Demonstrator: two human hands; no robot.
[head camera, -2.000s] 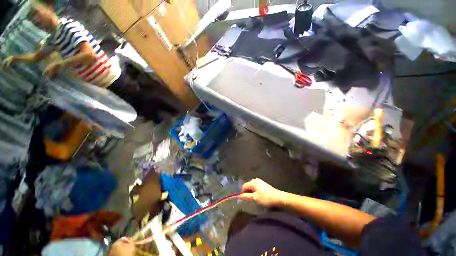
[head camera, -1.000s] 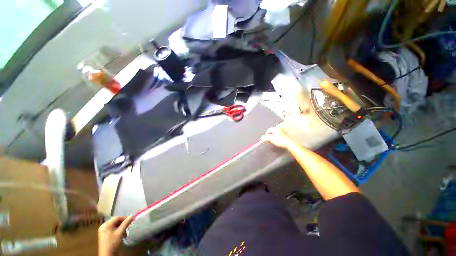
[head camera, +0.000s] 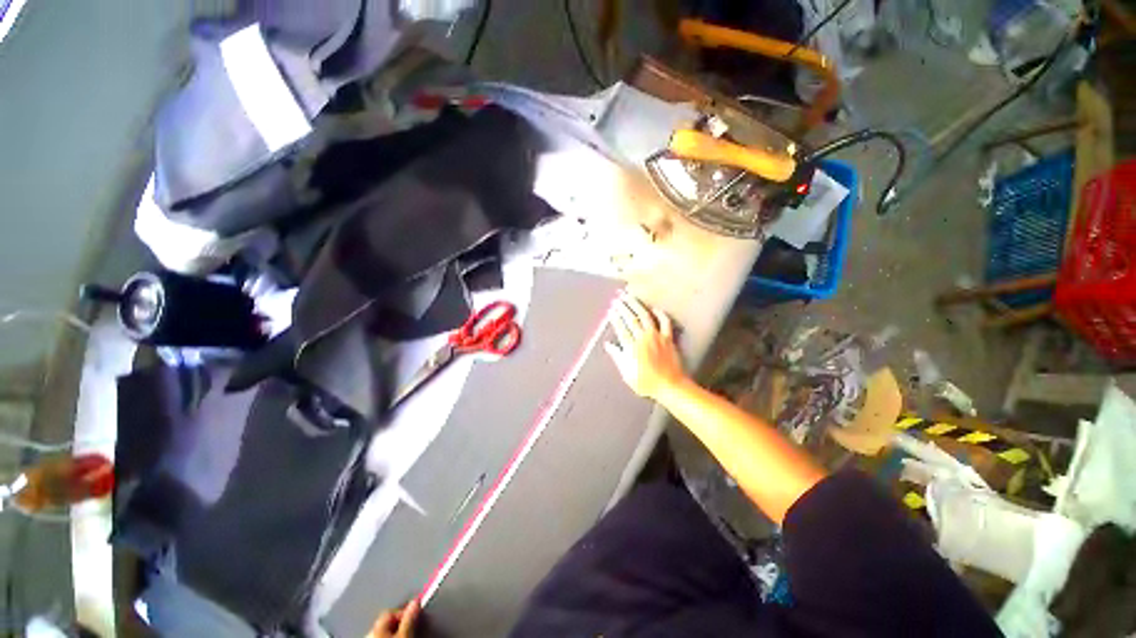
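A grey cut panel (head camera: 517, 505) lies flat along the table edge, with a short slit mark in it. A red and white tape measure (head camera: 521, 451) is stretched straight across the panel. My right hand (head camera: 644, 349) presses the tape's upper end near the panel's far end, fingers spread flat. My left hand (head camera: 396, 621) holds the tape's lower end and is mostly cut off by the bottom edge. Fabric shears (head camera: 486, 332) with red handles lie beside the panel, blades pointing down left.
Dark panels (head camera: 249, 480) are piled left of the grey panel. A black cylinder (head camera: 193, 309) lies among them. An iron (head camera: 729, 175) with an orange handle and dark cord is at the table's far right end. Blue (head camera: 827, 249) and red (head camera: 1105, 256) crates stand beyond.
The view has turned and moved closer to the table. The tape, first held in the air away from the table, now lies along the grey panel. My right hand is now flat on it.
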